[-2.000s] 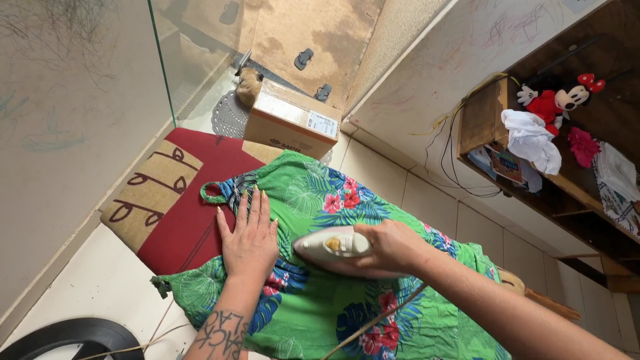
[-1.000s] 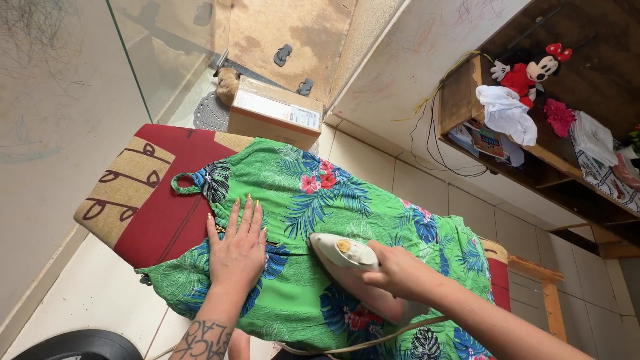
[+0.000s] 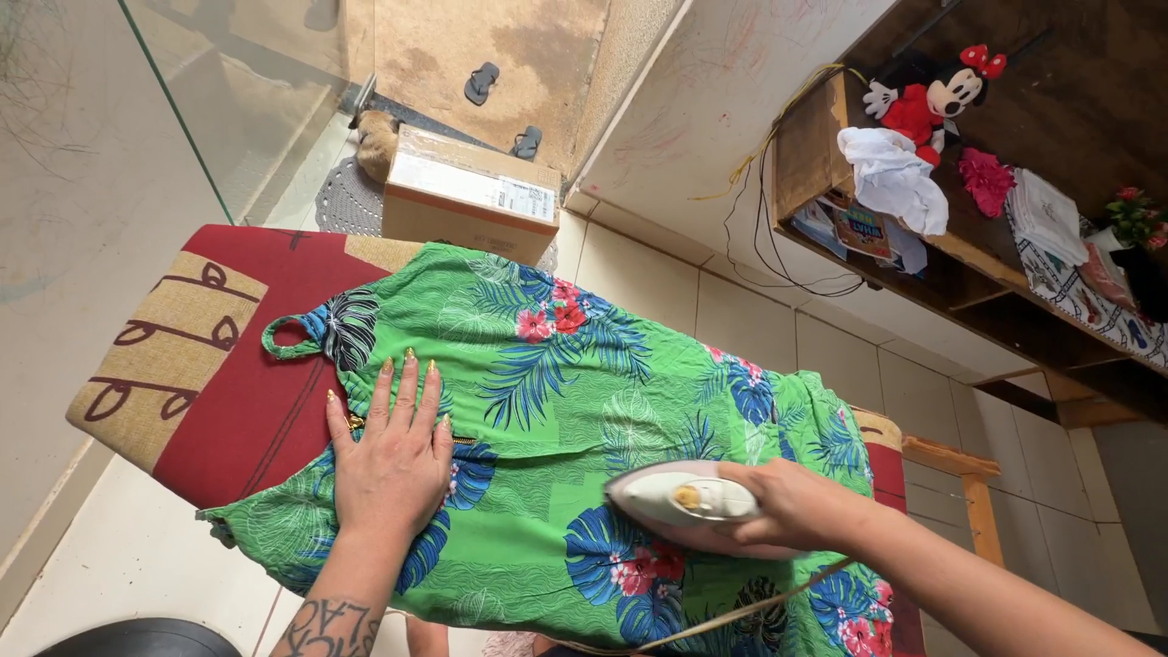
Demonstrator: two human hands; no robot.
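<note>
A green floral garment [image 3: 547, 383] with blue leaves and pink flowers is spread over a padded ironing board [image 3: 246, 401] with a red and beige cover. My left hand [image 3: 392, 447] lies flat on the garment's left part, fingers apart, beside a gold-coloured zipper [image 3: 464, 441]. A white clothes iron [image 3: 684, 497] rests on the fabric right of the middle, its tip pointing left. Around its handle my right hand [image 3: 776, 502] is closed. The iron's cord [image 3: 748, 607] runs across the lower part of the garment.
Beyond the board stands a cardboard box [image 3: 470, 196], with a dog [image 3: 376, 144] next to it. A wooden shelf unit [image 3: 967, 255] at the upper right holds a plush toy [image 3: 931, 105] and cloths. A glass panel [image 3: 265, 91] rises at the upper left.
The iron, in my right hand, has moved rightward over the garment, away from my left hand. My left hand stays flat on the fabric.
</note>
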